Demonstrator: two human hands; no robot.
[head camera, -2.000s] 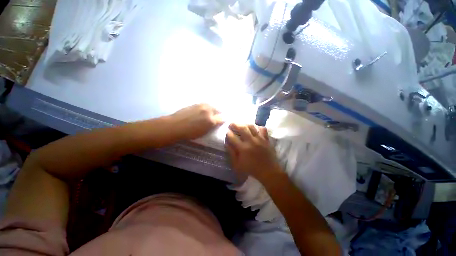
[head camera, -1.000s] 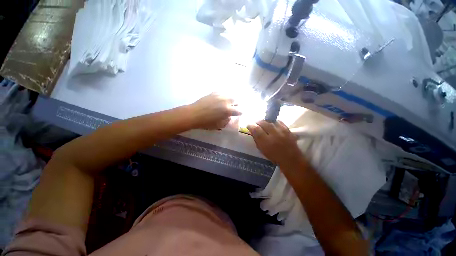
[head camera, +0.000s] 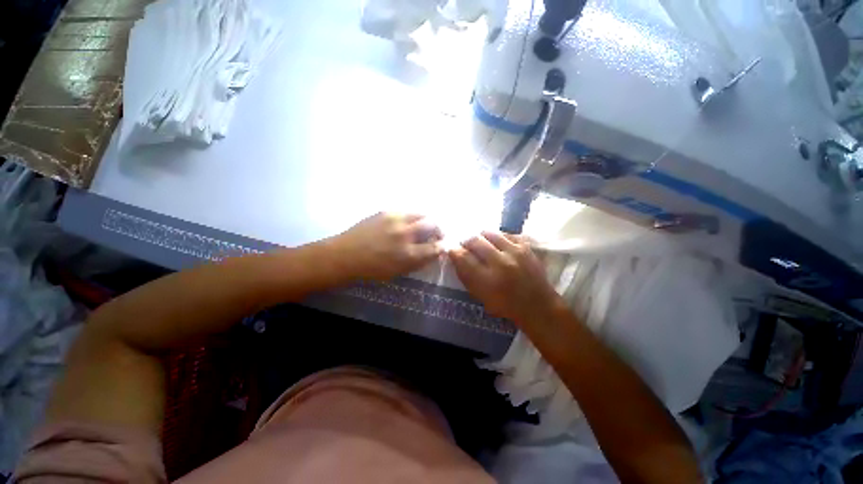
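Observation:
My left hand (head camera: 402, 248) and my right hand (head camera: 497, 269) meet in front of the needle area of the white sewing machine (head camera: 606, 104). Their fingertips pinch a small white piece (head camera: 445, 270) whose lower end shows between them over the table edge. Glare washes out most of the piece and the needle itself. White layered strips (head camera: 539, 373) hang off the table edge to the right, partly behind my right forearm. A larger white panel (head camera: 672, 321) lies beyond them.
A fanned stack of white strips (head camera: 194, 76) lies at the table's upper left, beside a brown taped carton (head camera: 66, 95). Crumpled white pieces (head camera: 445, 33) lie behind the needle area. The grey ruler-marked table edge (head camera: 161, 236) runs below my left forearm.
Since a second ago my left hand has moved slightly down and my fingertips have come together. A yellow spot seen beside my right fingertips no longer shows. The view has shifted a little.

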